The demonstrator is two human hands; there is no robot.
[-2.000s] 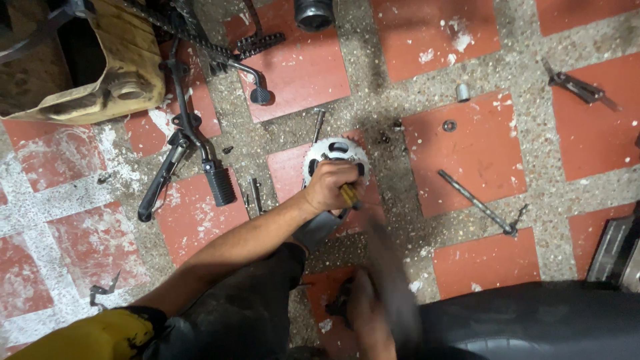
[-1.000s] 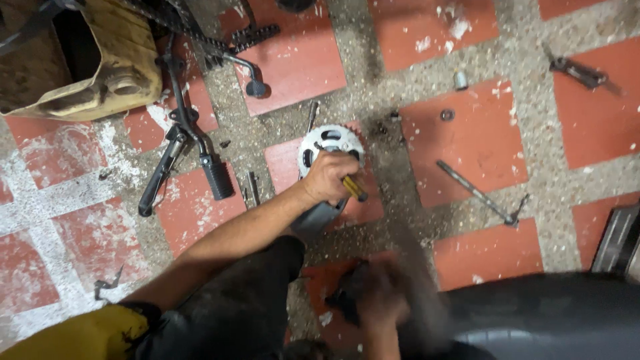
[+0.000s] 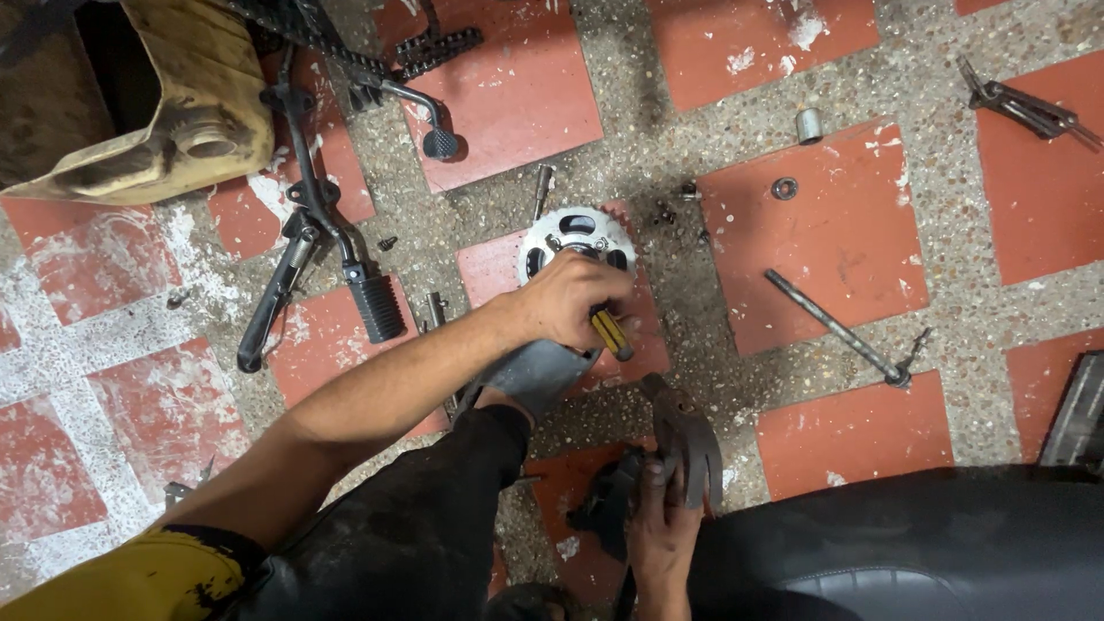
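Observation:
My left hand (image 3: pixel 580 297) grips a screwdriver by its yellow and black handle (image 3: pixel 611 333), over the near side of a silver toothed sprocket (image 3: pixel 577 226) on the floor. The blade end is hidden behind the hand and the sprocket's hub. My right hand (image 3: pixel 662 517), lower right of it, is closed around a dark hammer-like tool (image 3: pixel 681 431), blurred at its head, which lies just below the handle's butt end. One shoe (image 3: pixel 539 373) rests against the near side of the sprocket.
A cut yellowish plastic container (image 3: pixel 198 142), a drive chain (image 3: pixel 435 52) and a bar with a rubber footpeg (image 3: pixel 374 306) lie at the left. On the right are a long axle bolt (image 3: pixel 832 323), a metal bushing (image 3: pixel 808 126), a washer (image 3: pixel 784 188), pliers (image 3: pixel 1026 108) and a black seat (image 3: pixel 906 552).
The tool in my right hand, a blurred streak earlier, now shows more clearly near the screwdriver's butt. My left hand stays on the screwdriver at the sprocket.

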